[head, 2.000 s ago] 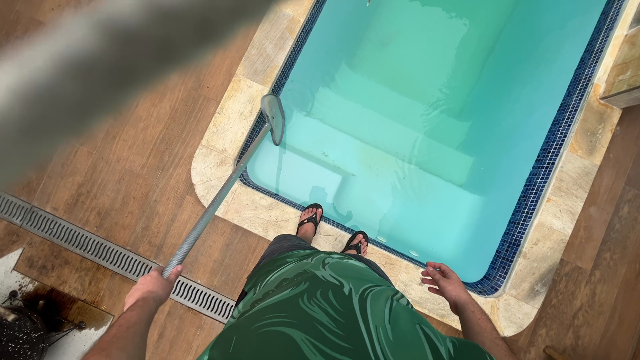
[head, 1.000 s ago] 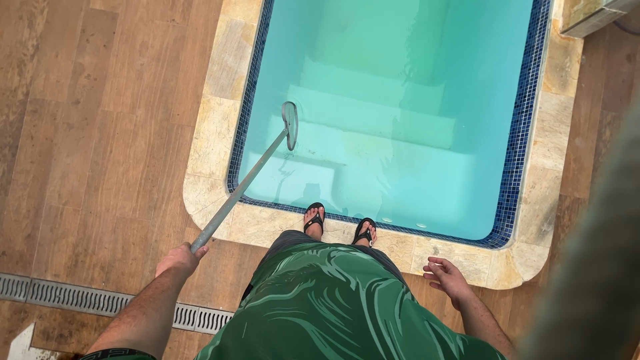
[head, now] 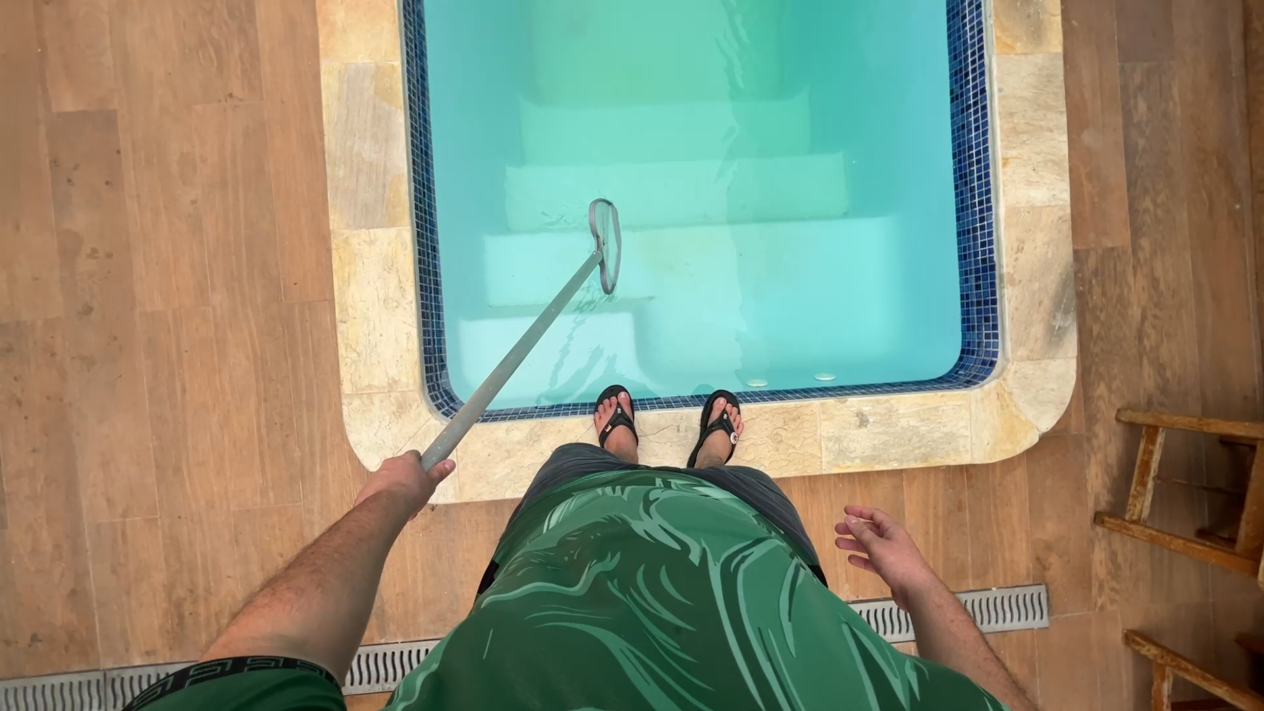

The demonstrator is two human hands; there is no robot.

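Note:
My left hand is closed around the grey pole of a pool skimmer net, at the lower left of the pool. The pole slants up and right over the blue-tiled edge. Its framed net head is at the water of the swimming pool, above the pale underwater steps. How deep the head sits I cannot tell. My right hand hangs beside my body at the right, fingers apart and slightly curled, holding nothing.
My feet in black flip-flops stand on the stone coping at the pool's edge. A slotted drain grate crosses the wood-look floor behind me. Wooden furniture stands at the right.
The net head has moved from near the pool's left edge rightward over the water, with my left hand still on the pole. The view has turned, and wooden furniture now shows at right.

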